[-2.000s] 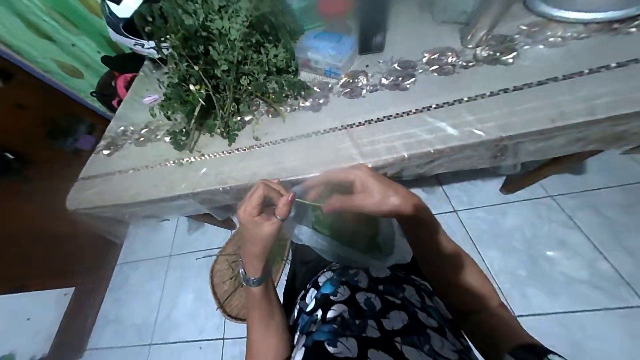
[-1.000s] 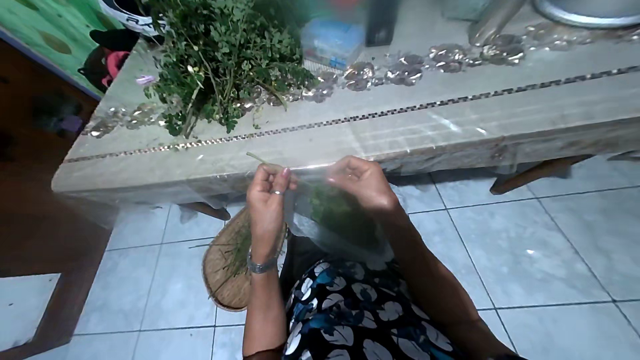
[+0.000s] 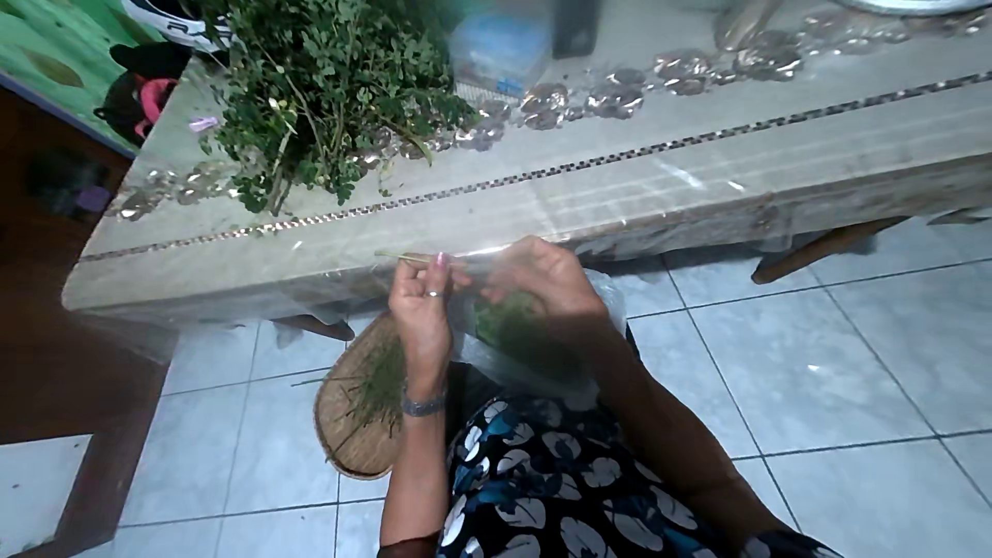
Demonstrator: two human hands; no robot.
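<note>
My left hand [image 3: 422, 298], with a ring and a wristwatch, pinches a thin green stem [image 3: 403, 256] between thumb and fingers. Close to its right is my right hand [image 3: 542, 283], blurred, fingers bent over the mouth of a clear plastic bag [image 3: 608, 298]; whether it pinches anything cannot be told. Green leaves [image 3: 511, 325] lie inside the bag, on my lap. A woven basket tray [image 3: 356, 449] with thin stems [image 3: 380, 380] sits below and left of the bag, partly hidden by my left forearm. A heap of leafy green stalks [image 3: 333, 93] rests on the table.
The table [image 3: 465, 225] has a plastic cover and a decorated strip. On it stand a blue-lidded plastic container [image 3: 500, 50], a dark object [image 3: 575, 27] and a metal rim [image 3: 914, 6]. A helmet [image 3: 182, 27] is at the upper left. Wooden table legs [image 3: 825, 248] reach the tiled floor.
My right hand has moved from beside my left hand to a little apart and back close to it. The left hand keeps hold of a stem.
</note>
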